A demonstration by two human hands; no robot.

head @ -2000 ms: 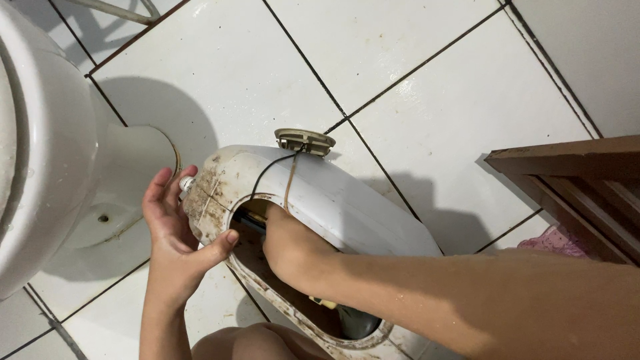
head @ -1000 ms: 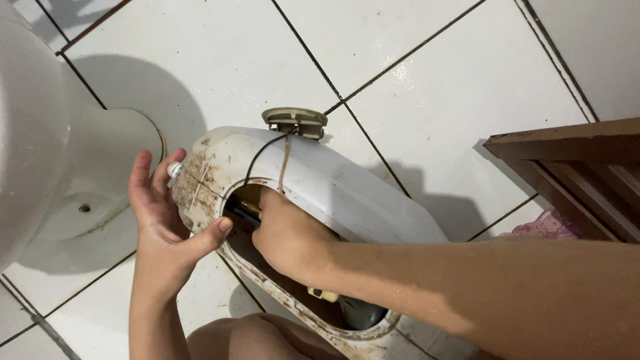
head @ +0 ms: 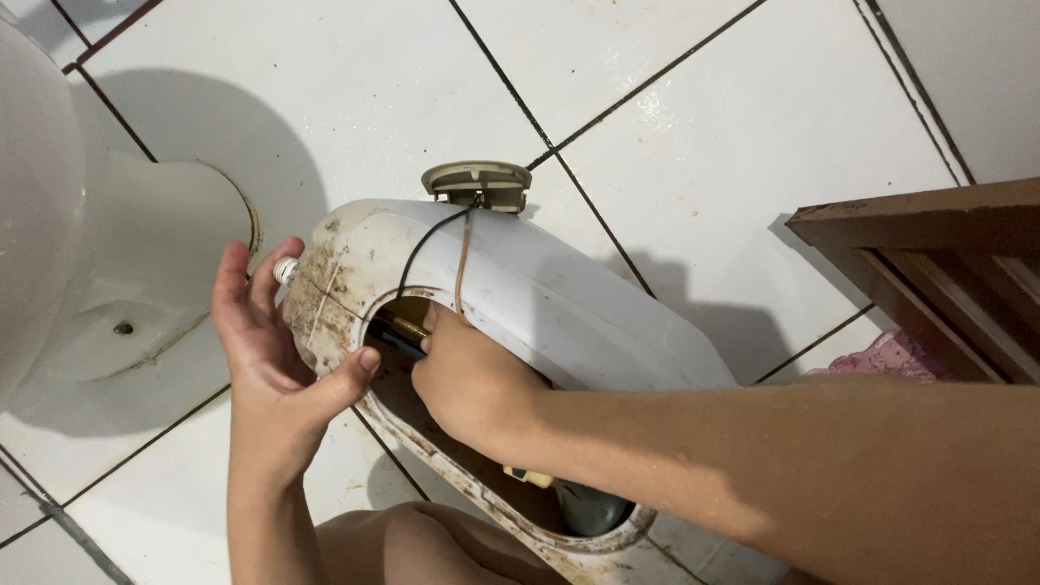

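Observation:
A white plastic toilet cistern (head: 585, 301), stained brown at one end, lies tilted over the floor with its long opening toward me. My left hand (head: 284, 366) grips its stained end, thumb at the opening's rim, fingers beside a white threaded inlet (head: 286, 270). Inside the opening, my right hand (head: 471, 374) is closed around part of the inner fittings, beside a black part (head: 396, 335) and a brass-coloured rod; its fingertips are mostly hidden. A dark rounded float (head: 591, 509) and a yellowish piece (head: 528, 476) show lower inside. A round push-button plate (head: 478, 183) rests against the far side, on black and brown cords.
A white ceramic toilet (head: 122, 268) stands on the tiled floor (head: 691, 146) at the left. At the right are a brown slatted wooden door or panel (head: 934, 219) and a pink cloth (head: 881, 357). My bent knee (head: 422, 540) is close below the cistern.

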